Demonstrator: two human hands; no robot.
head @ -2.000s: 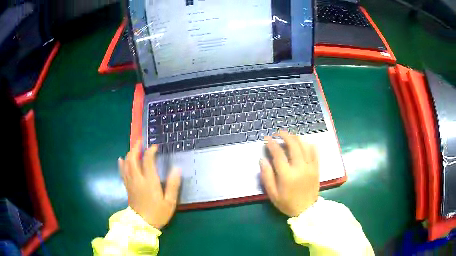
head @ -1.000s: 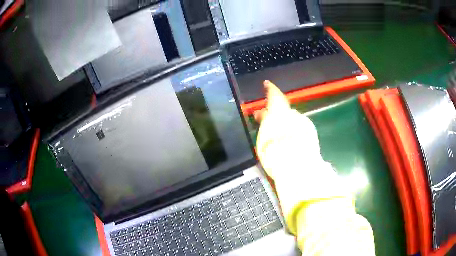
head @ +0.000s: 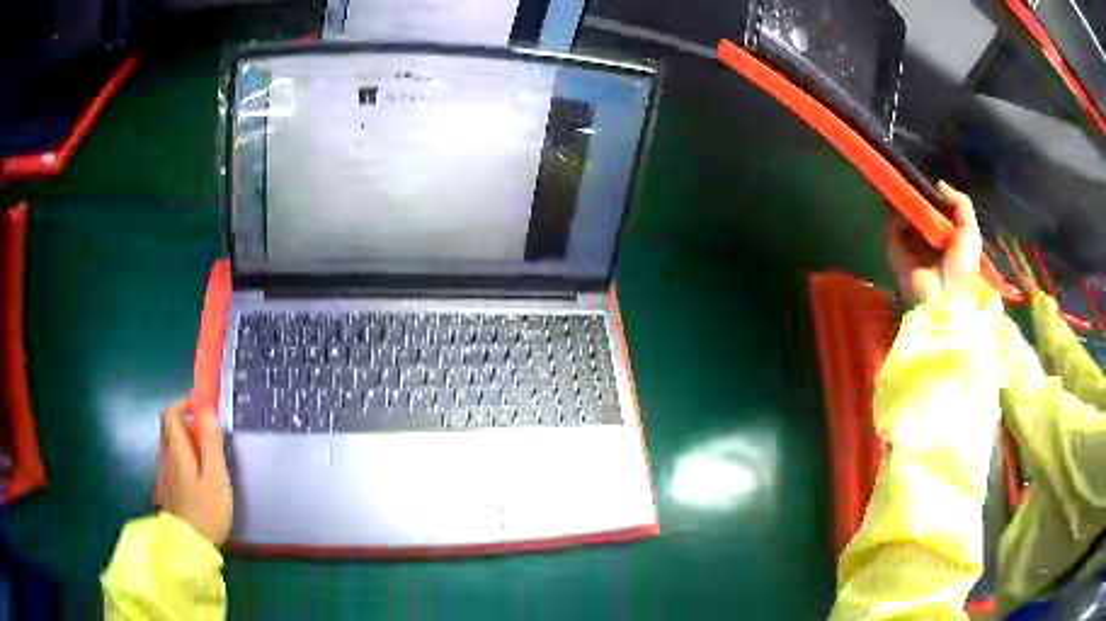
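Observation:
An open silver-grey laptop point(head: 425, 479) lies on a red-orange foam tray point(head: 212, 340) in front of me, its screen point(head: 412, 182) showing a white window and a dark panel. My left hand point(head: 194, 473) grips the tray's left edge beside the palm rest. My right hand point(head: 940, 249), at the upper right, is closed on the near corner of a second red-orange foam tray point(head: 837, 140). That tray slants, and a dark laptop point(head: 831, 55) is on it, partly cut off by the top edge.
Upright red-orange trays point(head: 849, 376) stand at the right, partly behind my right sleeve. Another yellow sleeve point(head: 1055, 485) shows beyond them; I cannot tell if it is a person's or a reflection. More trays lie at the left point(head: 18, 364). Another lit screen point(head: 425, 18) is behind.
My right hand has moved from the rear laptop to the right and now holds its tray, which has swung right. My left hand has come into view at the central tray. The view has turned.

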